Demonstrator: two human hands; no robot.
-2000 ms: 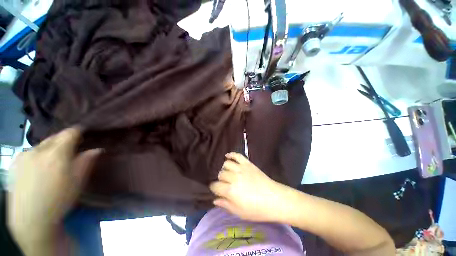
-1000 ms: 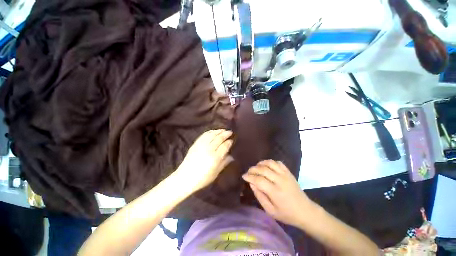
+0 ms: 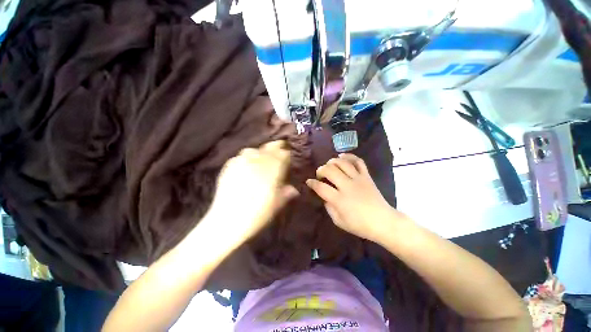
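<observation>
A large heap of gathered dark brown fabric [image 3: 129,130] lies left of the needle and down toward my lap. A flatter brown piece [image 3: 372,142] lies to the right. The fabric bunches in small tucks at the presser foot [image 3: 301,119] of the white sewing machine [image 3: 415,48]. A grey ribbed block [image 3: 345,141] sits just right of the foot. My left hand [image 3: 253,185] is on the gathers just below the foot, somewhat blurred. My right hand [image 3: 347,194] has its fingertips closed on the fabric near the seam, below the ribbed block.
Teal and black scissors [image 3: 496,139] and a purple phone [image 3: 545,178] lie on the white table [image 3: 428,194] at right. A dark handled object [image 3: 573,32] is cut off at the upper right. Patterned cloth [image 3: 547,301] shows at lower right.
My left hand has come from the far left onto the gathers, then up closer to the foot. My right hand has moved up toward the ribbed block.
</observation>
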